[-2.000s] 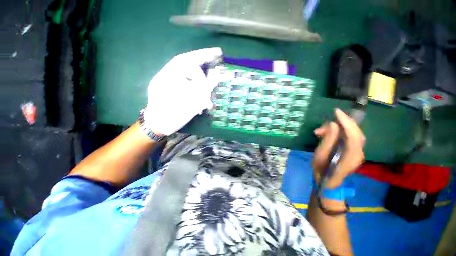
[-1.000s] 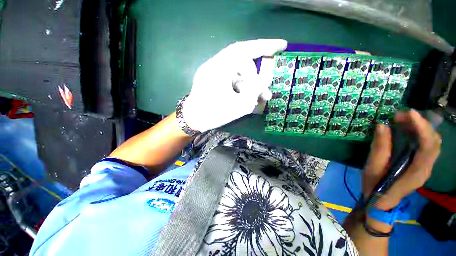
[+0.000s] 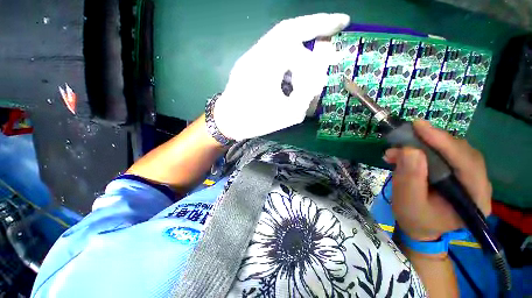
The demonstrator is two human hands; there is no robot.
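Observation:
A green PCB panel with rows of small boards lies on a purple pad, whose edge shows along the panel's top. My left hand, in a white glove with a dark mark, holds the panel's left edge with thumb and fingers. My right hand, bare with a blue wrist strap, holds a soldering iron. The iron's tip points up-left over the panel's left part. I cannot tell whether it touches the panel. Any solder wire is too small to see.
Black foam sheets stand at the left on the green bench mat. A dark holder is cut off at the right. A greyish hood rim shows at the top right. A red item lies low at the right.
My right hand has moved left from the right side, and the iron's tip is now over the panel's left part. My left hand stays on the panel's left edge. The view has shifted.

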